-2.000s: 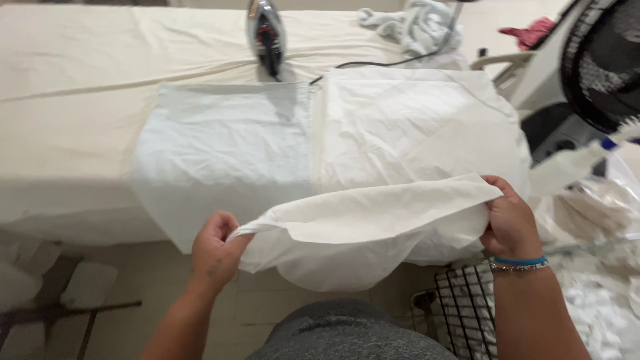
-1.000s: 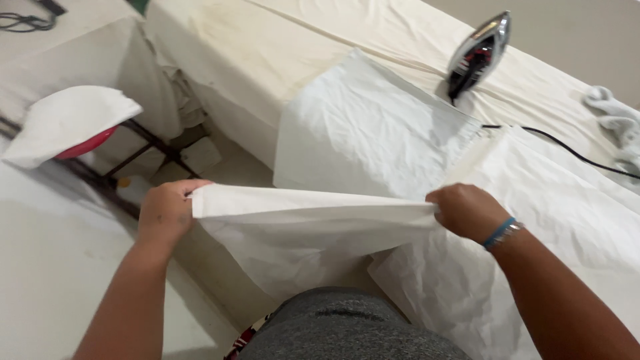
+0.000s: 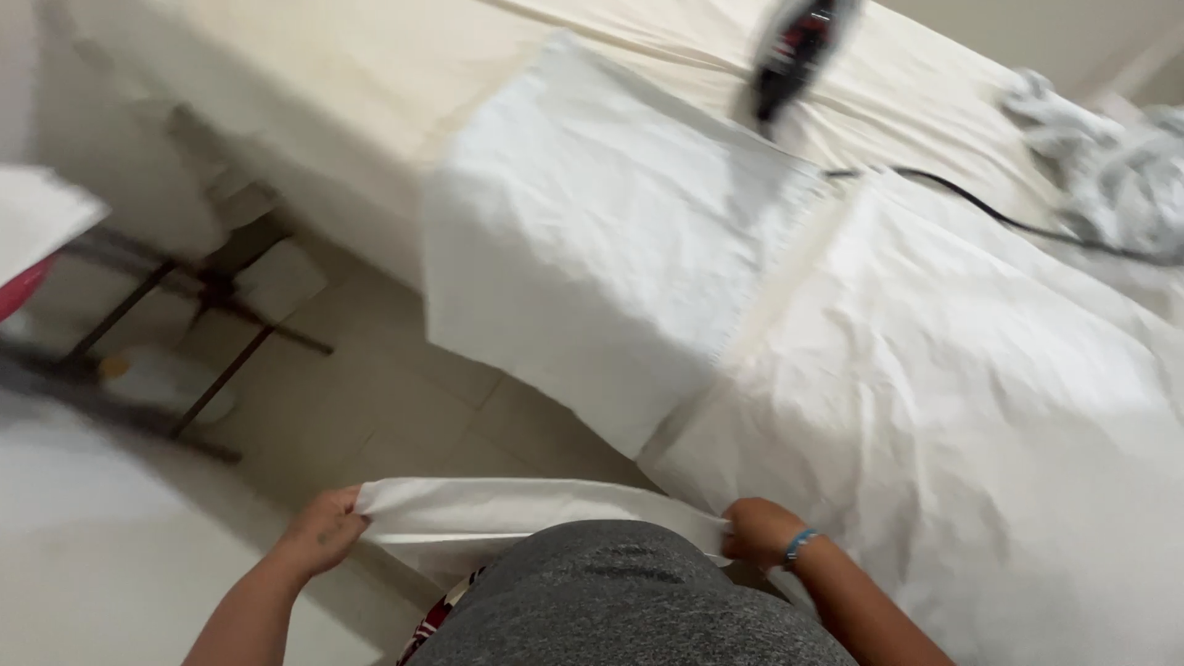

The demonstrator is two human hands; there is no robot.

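Between my two hands a white cloth (image 3: pixel 518 504) is stretched close to my waist. My left hand (image 3: pixel 324 529) grips its left end, and my right hand (image 3: pixel 763 533), with a blue band at the wrist, grips its right end. The lower part of the cloth is hidden behind my body. A pale bluish-white cloth (image 3: pixel 592 222) lies over the edge of the covered table, beside a wrinkled white cloth (image 3: pixel 962 370) on the right. Beyond them stands a clothes iron (image 3: pixel 797 55), blurred, on the cream table cover (image 3: pixel 351 83).
A black cord (image 3: pixel 971 199) runs toward a crumpled grey-white cloth (image 3: pixel 1119 176) at the right. At the left are a dark metal frame (image 3: pixel 217 287), a white surface (image 3: pixel 120 527) and a white item (image 3: pixel 37 217) over something red. Tiled floor (image 3: pixel 416 416) shows between.
The held cloth has come off the front of the table and is now drawn in against my waist, both hands still gripping it. The view has turned to the left.
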